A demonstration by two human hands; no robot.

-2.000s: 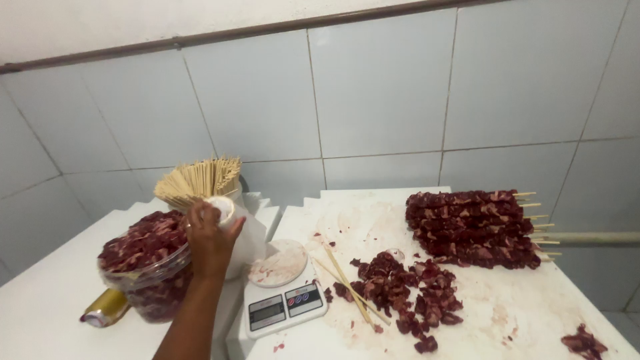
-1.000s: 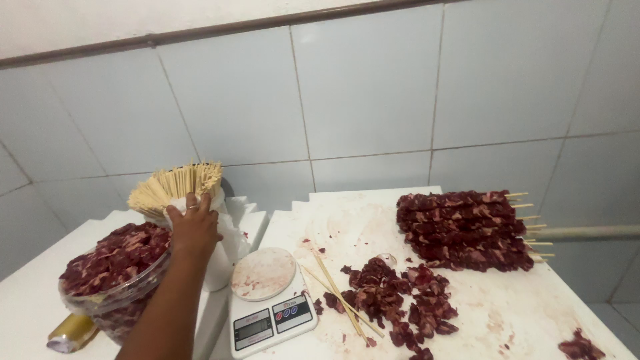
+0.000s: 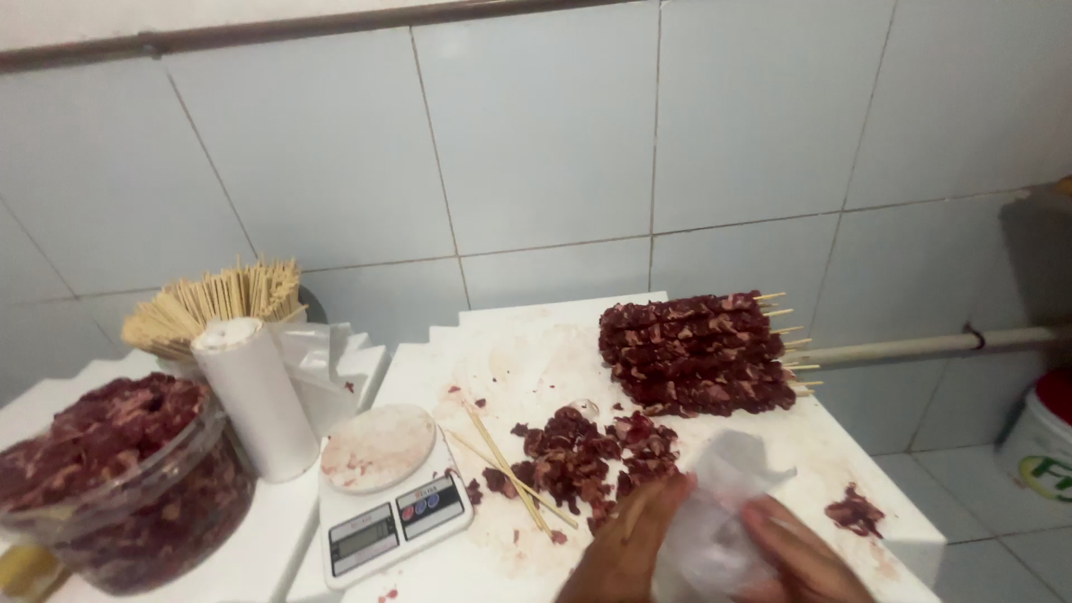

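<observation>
Both hands are low at the right of centre, over the front of the white board. Between them, a thin translucent plastic bag [image 3: 724, 519] is held; my left hand [image 3: 628, 544] grips its left side, my right hand [image 3: 800, 553] its right side. Just beyond lie loose chunks of raw meat [image 3: 569, 461] and a few bamboo skewers [image 3: 507, 461], some crossed. A stack of meat skewers [image 3: 699, 356] rests farther back. The kitchen scale [image 3: 398, 528] with its meat-smeared round plate stands left of the hands.
A clear tub of raw meat [image 3: 159, 519] stands at the left, beside a white roll of plastic bags [image 3: 255, 402] and a bundle of bamboo skewers [image 3: 218, 301]. A small meat pile [image 3: 854, 511] lies near the board's right edge. A white bucket [image 3: 1038, 444] is at far right.
One hand was at the white roll by the skewer bundle; now both hands are at the front right with a plastic bag between them. The view has shifted.
</observation>
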